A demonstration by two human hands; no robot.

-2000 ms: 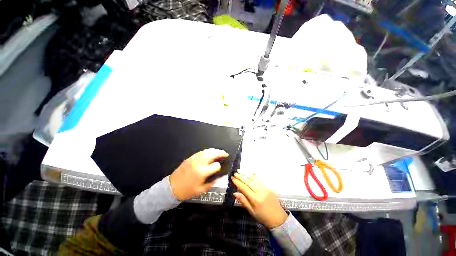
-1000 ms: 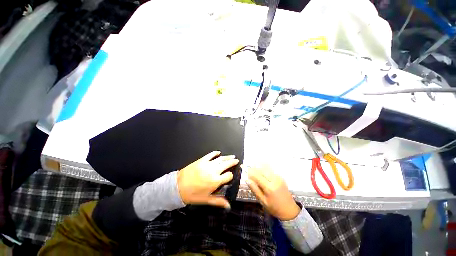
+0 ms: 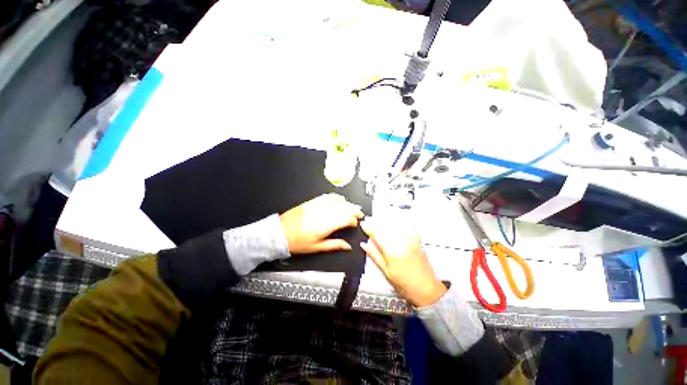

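The black garment panel point(image 3: 241, 192) lies flat on the white table, its right edge at the presser foot point(image 3: 370, 192). A narrow black strip point(image 3: 350, 278) runs along that edge and hangs over the table's front edge. My left hand point(image 3: 320, 224) lies on the panel near its right edge, fingers toward the strip. My right hand point(image 3: 398, 254) is at the strip just below the foot, its fingertips close to those of my left hand. The fingertips seem to pinch the strip's edge, partly hidden and washed out by glare.
The sewing machine head point(image 3: 520, 143) reaches in from the right, with a dark strapped rectangle. Scissors point(image 3: 490, 274) lie right of my right hand. A neon tag point(image 3: 341, 162) hangs left of the needle. Plaid fabric point(image 3: 301, 346) is below the front edge.
The panel and strip have moved up toward the machine relative to the table. Both hands have moved up closer to the foot, fingertips now together. The camera view has shifted slightly.
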